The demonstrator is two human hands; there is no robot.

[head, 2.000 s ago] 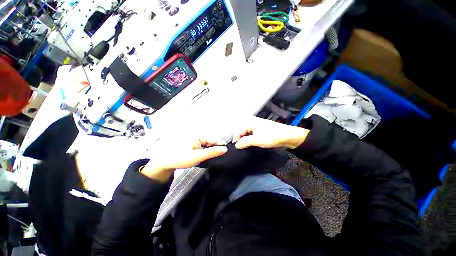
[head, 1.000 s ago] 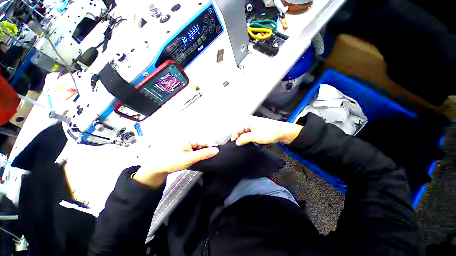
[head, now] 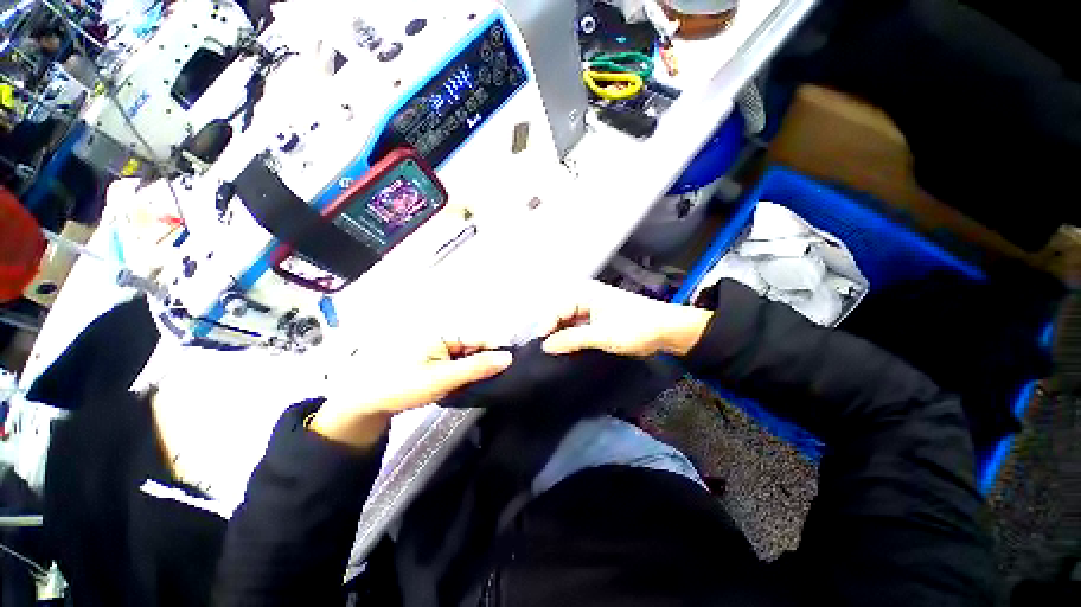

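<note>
My left hand [head: 409,382] and my right hand [head: 619,323] hold the edge of a black cloth tube [head: 557,382] between thumbs and fingers, at the table's front edge. The hands are a short way apart, with the cloth stretched between them. The cloth hangs down over the lap, where it merges with black clothing. The skin is overexposed, so finger detail is partly lost. The white sewing machine [head: 344,101] stands beyond the hands, its needle area left of them.
A red-framed phone [head: 397,204] sits under a black strap [head: 285,219] on the machine. Scissors [head: 614,83] lie at the table's right end. A blue crate [head: 877,231] with pale scraps stands lower right. A black garment heap [head: 101,474] with a white strip is at left.
The view has shifted slightly since the first frame. Both hands keep hold of the cloth in nearly the same place. The right hand has moved slightly left and the hanging cloth has changed shape.
</note>
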